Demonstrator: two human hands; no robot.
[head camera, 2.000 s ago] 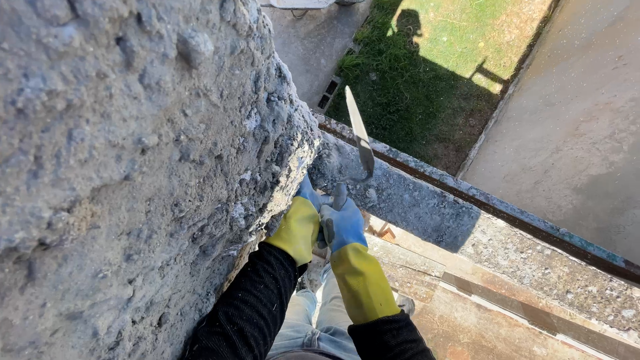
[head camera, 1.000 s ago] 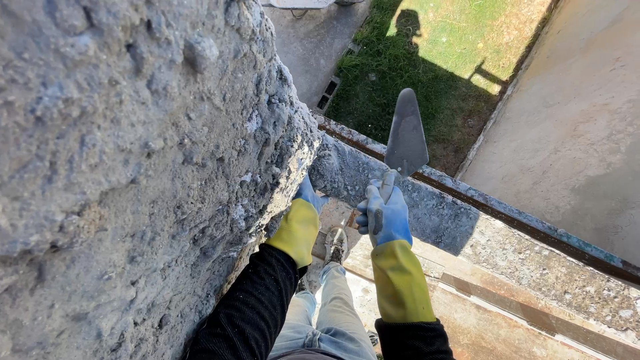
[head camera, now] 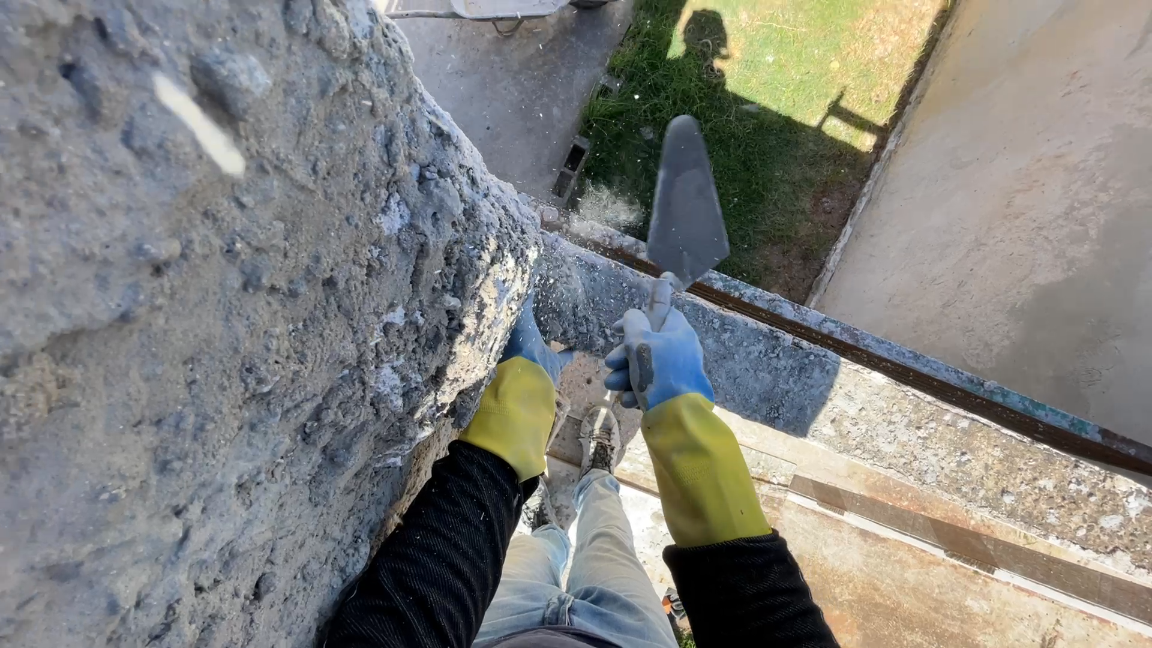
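My right hand [head camera: 661,355], in a blue and yellow rubber glove, is closed round the handle of a pointed masonry trowel [head camera: 688,207]. The grey blade points away from me, over the ledge's far edge. My left hand [head camera: 533,346], gloved the same way, is at the lower edge of a rough concrete mass [head camera: 270,297] on the left. That mass hides part of its fingers, so whether it grips anything cannot be told. Bits of debris and a puff of dust hang in the air near the concrete's corner.
A rough concrete ledge [head camera: 765,369] with a metal-like rim crosses ahead, high above grass [head camera: 765,171] and paving [head camera: 513,90]. A wheelbarrow [head camera: 508,7] shows at the top. A plastered wall [head camera: 1008,207] rises at right. My shoe [head camera: 598,439] stands below, near boards at lower right.
From beside my left hand, my right hand has moved right with the trowel, whose blade now shows its broad face. Dust and flying bits have appeared. My left hand has hardly moved.
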